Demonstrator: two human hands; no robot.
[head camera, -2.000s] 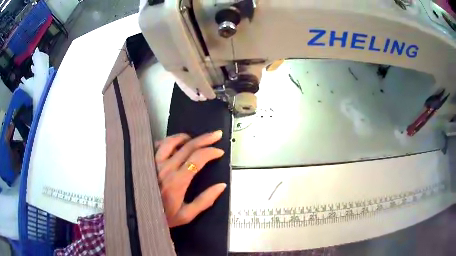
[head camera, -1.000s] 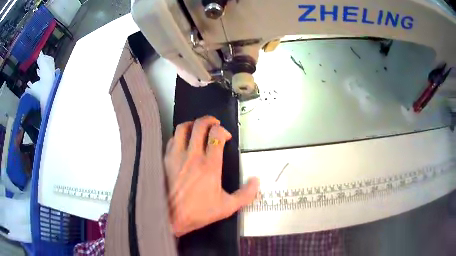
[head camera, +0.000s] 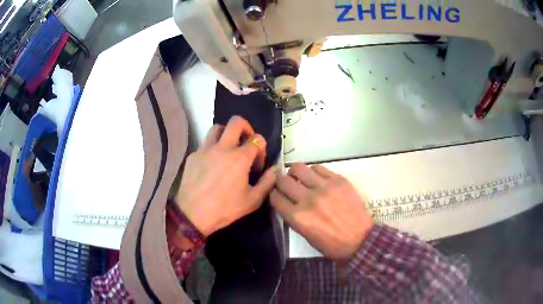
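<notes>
A dark fabric strip (head camera: 244, 249) runs from the front edge up under the presser foot (head camera: 284, 102) of the cream sewing machine (head camera: 381, 18). My left hand (head camera: 223, 172), with a ring, lies on the strip, its thumb and fingers pinching the right edge. My right hand (head camera: 321, 208) holds the same edge just beside it, below the needle area; its fingertips are partly hidden. The striped pinkish-brown band (head camera: 156, 160) with a black line along its middle curves down at the left, over my left sleeve.
Red-handled snips (head camera: 493, 98) lie at the right of the metal bed (head camera: 387, 113), with thread scraps around. A printed scale (head camera: 446, 199) runs along the front. A blue basket (head camera: 74, 261) with white pieces stands at left.
My right hand has come into view at the strip's right edge. My left hand has moved up a little and now pinches the edge. The striped band has bent into a stronger curve.
</notes>
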